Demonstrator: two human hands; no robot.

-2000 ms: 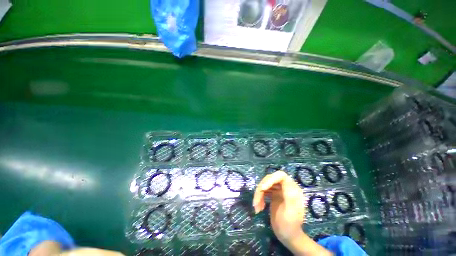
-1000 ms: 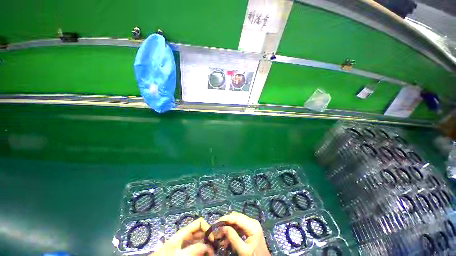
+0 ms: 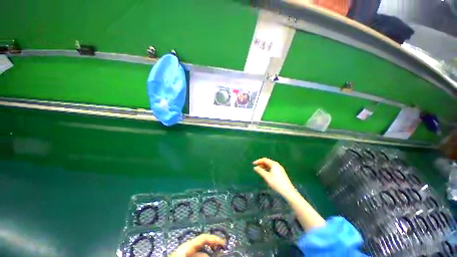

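A clear blister tray (image 3: 225, 223) lies on the bench at the bottom centre, with black rings such as one at the left (image 3: 147, 215) in its pockets. My left hand (image 3: 198, 246) is over the front of the tray, cut off by the bottom edge, with dark ring-like parts by its fingertips. Whether it grips one is unclear. My right hand (image 3: 269, 172) is above the bench just beyond the tray's back edge, fingers bent and blurred. I see no ring in it, but cannot tell whether its fingertips pinch something small.
A tall pile of clear trays with black rings (image 3: 396, 196) stands at the right. A crumpled blue cover (image 3: 168, 90) hangs from the rail on the green back panel. Beside it are an instruction sheet (image 3: 204, 98) and, further right, a small clear bag (image 3: 319, 120).
A second ago both hands were together over the tray around a black ring. My right hand has since moved away, up past the tray's back edge. The view has shifted slightly.
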